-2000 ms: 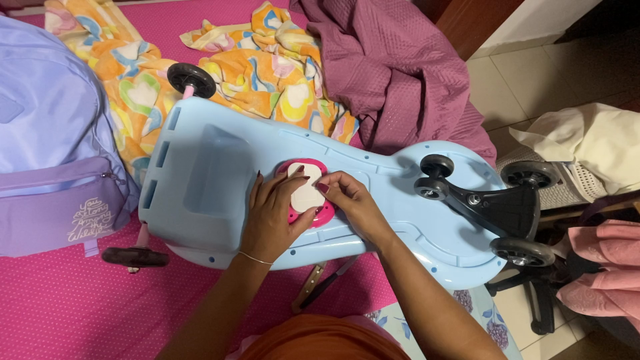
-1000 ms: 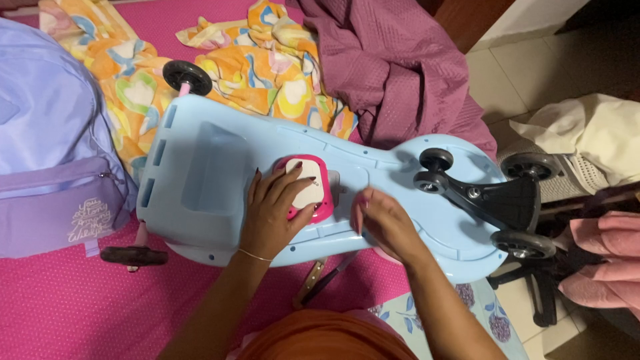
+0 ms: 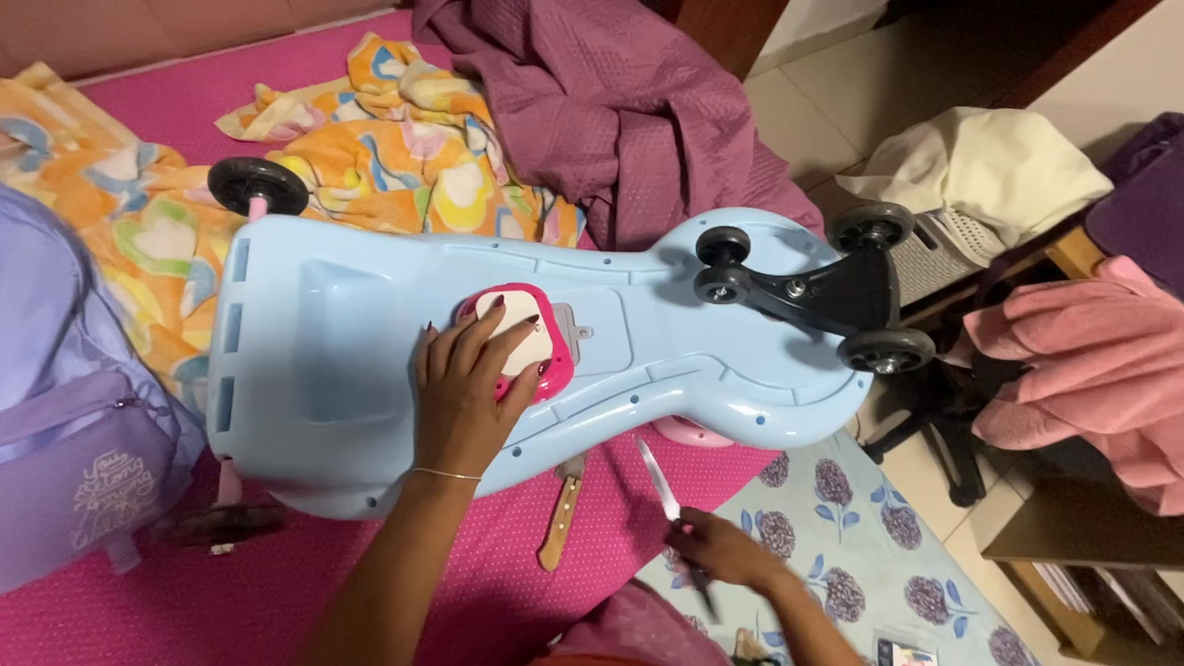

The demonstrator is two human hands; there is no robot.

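Note:
A light blue plastic ride-on toy car (image 3: 370, 268) lies upside down with its wheels up. My left hand (image 3: 472, 379) presses on a pink and white plastic piece (image 3: 524, 342) on the car's underside, fingers spread over it. Just right of that piece shows a grey battery compartment cover (image 3: 583, 331) with a screw hole. My right hand (image 3: 721, 550) grips a knife (image 3: 659, 481) by its dark handle, below the car, with the blade pointing up and left. A second knife with a wooden handle (image 3: 561, 523) lies on the pink cloth, its blade partly under the car.
Black wheels on a bracket (image 3: 814, 296) stick up at the car's right end. Behind lie a patterned orange blanket (image 3: 435, 166) and a mauve bedspread (image 3: 629, 120). A lilac backpack (image 3: 83, 388) rests at left. Pink cloth (image 3: 1091, 370) hangs at right.
My right hand has left the car's underside, moved down toward the bed and taken hold of the dark-handled knife. My left hand stays on the pink and white piece.

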